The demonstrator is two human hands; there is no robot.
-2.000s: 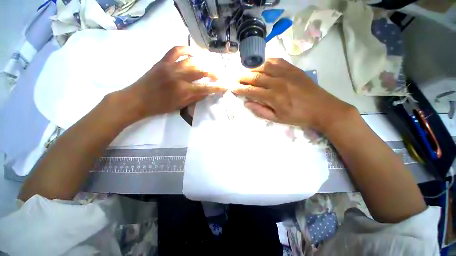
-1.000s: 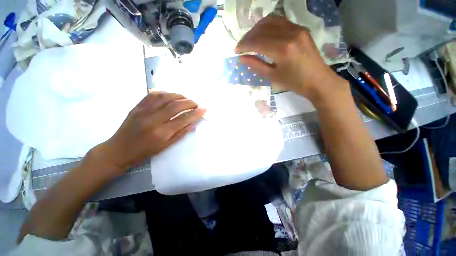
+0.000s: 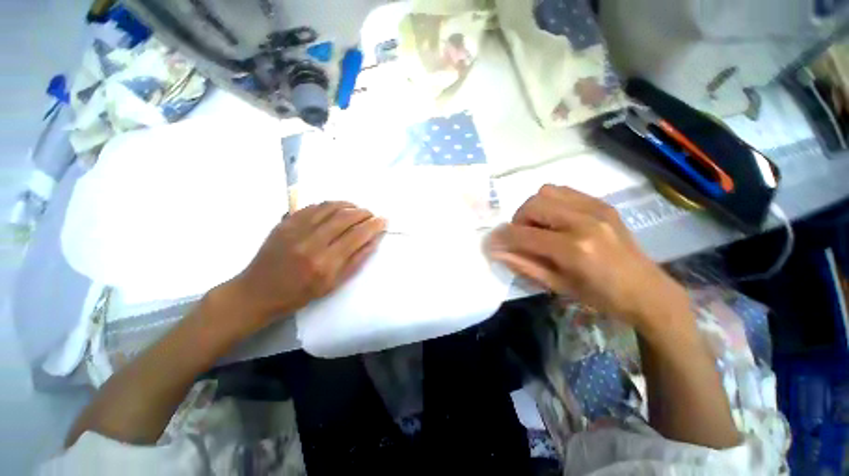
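A white panel (image 3: pixel 400 293) lies in front of the machine head, its rounded lower edge over the table's front edge. A print piece (image 3: pixel 451 139) with a blue-grey dotted part and a washed-out pale part lies at its upper side. My left hand (image 3: pixel 316 251) rests flat on the panel's left part, fingers together. My right hand (image 3: pixel 572 251) is at the panel's right edge, fingers curled and slightly blurred; whether it pinches the cloth is unclear. The needle area by the dark round knob (image 3: pixel 309 98) is overexposed.
A white panel stack (image 3: pixel 177 209) lies at left, with crumpled print cloth (image 3: pixel 140 88) behind it. Cream print pieces (image 3: pixel 559 70) lie behind at right. A black tray (image 3: pixel 759 186) holds blue and orange tools. A ruler strip (image 3: pixel 652 209) runs along the front edge. A blue part (image 3: pixel 349 78) is beside the head.
The camera view has shifted. My right hand has moved from the needle area, past the dotted cloth, down to the panel's right edge. My left hand has moved down onto the panel.
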